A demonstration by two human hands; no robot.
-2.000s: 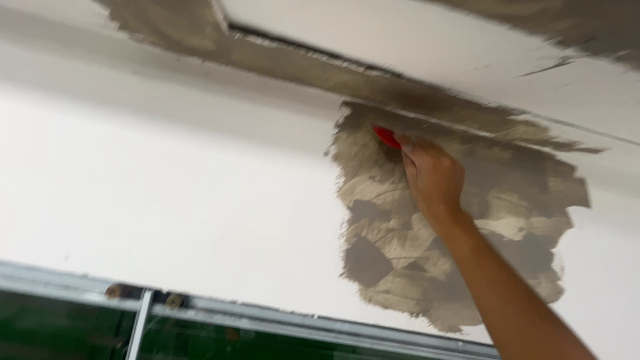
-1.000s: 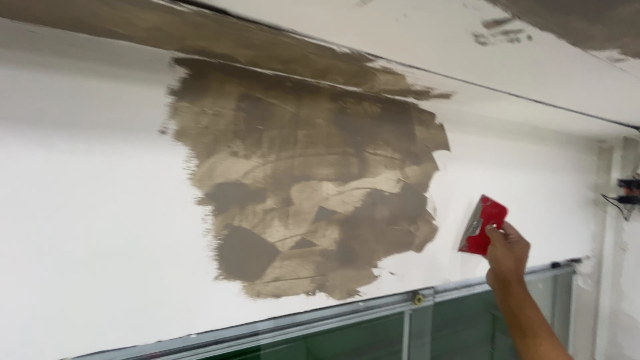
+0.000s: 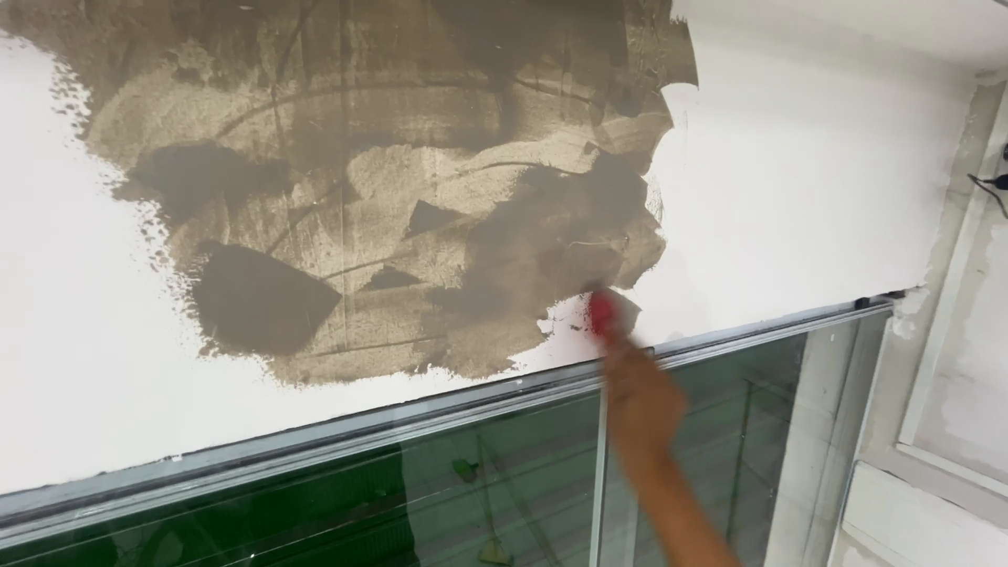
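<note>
My right hand (image 3: 646, 402) reaches up from the lower right, blurred by motion, and grips a red putty knife (image 3: 602, 313). The tool is at the lower right edge of a large patch of grey-brown filler (image 3: 378, 228) on the white wall (image 3: 787, 181). Light and dark areas show in the patch, with curved scrape marks and ragged edges. A small dark smear of filler lies just right of the tool. Blur hides the blade and whether it touches the wall. My left hand is outside the view.
Below the patch runs the metal top rail (image 3: 315, 429) of a glazed frame with green-tinted glass (image 3: 504, 488); an upright bar (image 3: 602, 472) divides it. At the right stand a wall corner (image 3: 957, 197) and a black cable (image 3: 988, 189).
The putty knife, at the upper part of the patch two seconds ago and clear of its right side one second ago, is now at its lower right edge. The view has moved closer to the patch.
</note>
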